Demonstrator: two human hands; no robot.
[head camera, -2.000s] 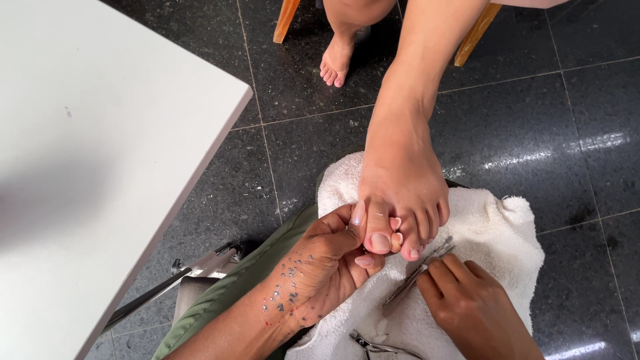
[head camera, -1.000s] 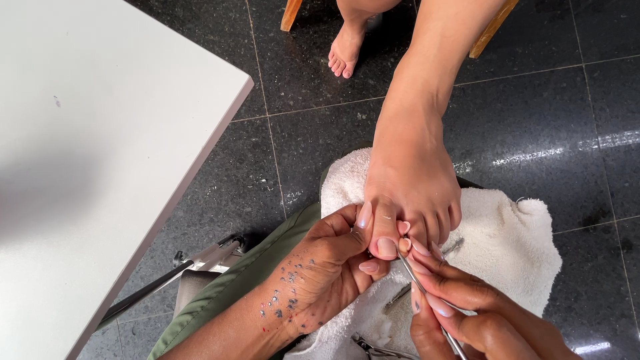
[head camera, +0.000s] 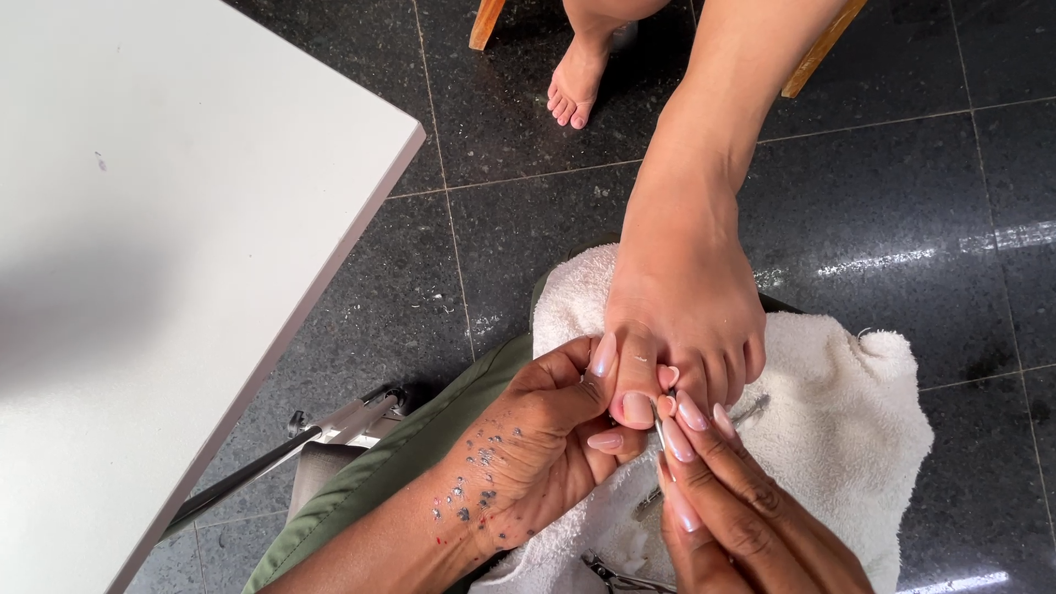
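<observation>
Another person's bare foot (head camera: 689, 280) rests on a white terry towel (head camera: 858, 412). My left hand (head camera: 553, 429) grips its big toe (head camera: 637, 371) from the side, with two of my left fingertips showing between the toes. In my right hand (head camera: 742, 503) is a slim metal nail tool (head camera: 658, 425), its tip at the side of the big toenail (head camera: 638, 409); the tip's shape cannot be made out. Dark and red specks dot my left wrist. A metal nipper-like tool (head camera: 615, 575) lies on the towel near the bottom edge, partly hidden.
A white tabletop (head camera: 247, 148) with a sharp corner fills the left. The person's other foot (head camera: 577, 81) stands on the dark tiled floor (head camera: 528, 239), between wooden legs (head camera: 487, 21) of a seat. Green fabric (head camera: 396, 454) and a metal frame (head camera: 355, 419) are at lower left.
My right hand has moved from the towel, right of the toes, to the big toe, bringing the metal tool against the nail's side. My left hand keeps its hold on the toe.
</observation>
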